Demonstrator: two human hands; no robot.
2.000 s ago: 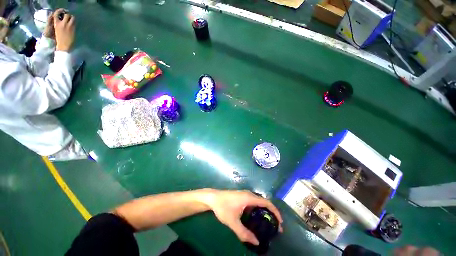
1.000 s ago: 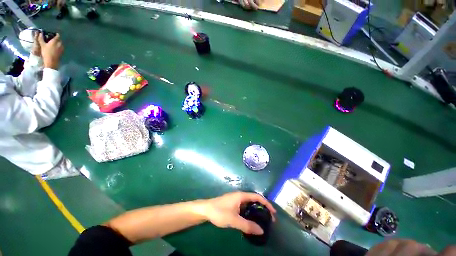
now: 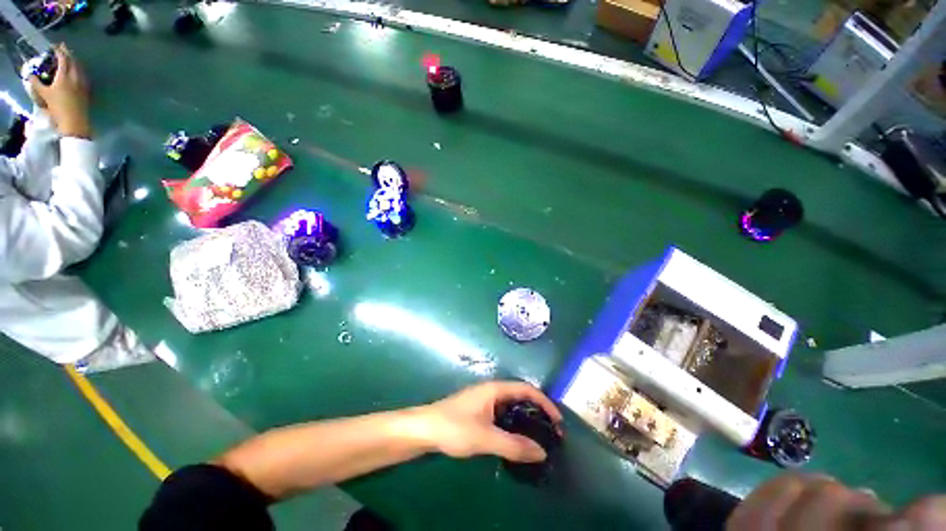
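My left hand (image 3: 482, 420) is wrapped around a black cylindrical unit (image 3: 531, 436) at the bench's near side, left of the screw feeder. My right hand (image 3: 819, 508), cut off by the bottom edge, is closed on the black electric screwdriver (image 3: 697, 505); its tip is hard to make out near the feeder's front. The screw feeder (image 3: 679, 347) is white with blue sides and an open top. Its brassy pick-up plate (image 3: 635, 413) faces the near side. Any screw on the bit is too small to tell.
A silvery disc (image 3: 523, 313) lies left of the feeder. A black unit (image 3: 790, 438) touches its right side. Glowing units (image 3: 390, 207), a bubble-wrapped bundle (image 3: 233, 277) and a red-green bag (image 3: 230, 176) lie at left. More units stand farther back. A person in white (image 3: 47, 223) works at left.
The view has shifted a little. The right hand and screwdriver show more at the bottom edge, by the feeder. The left hand keeps its hold on the unit. The far units have moved right along the bench.
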